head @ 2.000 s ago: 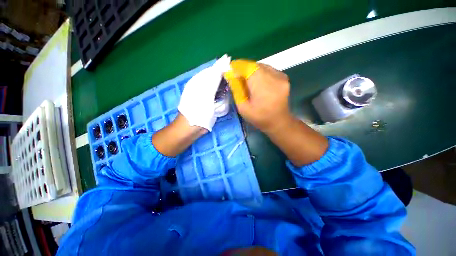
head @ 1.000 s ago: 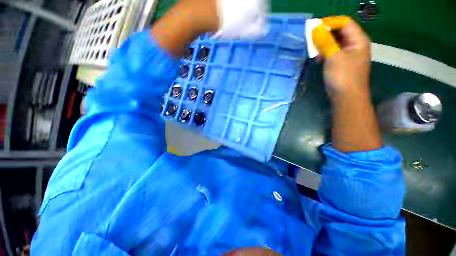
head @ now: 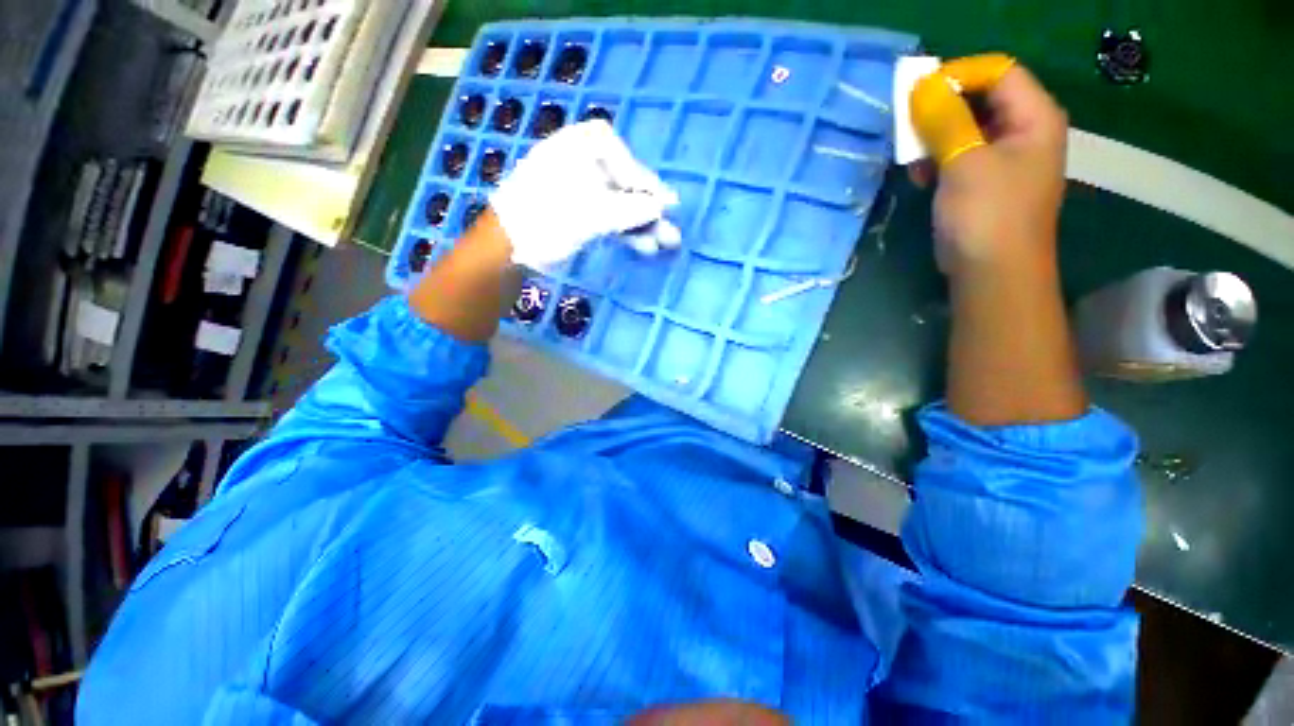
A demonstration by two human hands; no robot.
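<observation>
The light-blue compartment tray (head: 734, 227) lies tilted in front of me, partly filled with small round black parts (head: 572, 315) on its left side. My left hand (head: 579, 199), in a white glove, is over the tray's middle with its fingers curled. A small dark spot shows at its fingertips; I cannot tell whether it is a held part. My right hand (head: 988, 156), with yellow finger cots, pinches a white wiping cloth (head: 910, 108) beside the tray's upper right corner. One round black part (head: 1124, 57) sits on the green belt at the upper right.
A solvent bottle (head: 1167, 324) with a silver top stands on the dark green surface at right. Off-white grid trays (head: 284, 71) are stacked at the upper left. Grey shelving (head: 107, 411) stands at far left. Thin pale strips lie on the blue tray.
My left hand has come down from the tray's top edge to over its middle. My right hand stays nearly in place with the cloth. The view has shifted slightly.
</observation>
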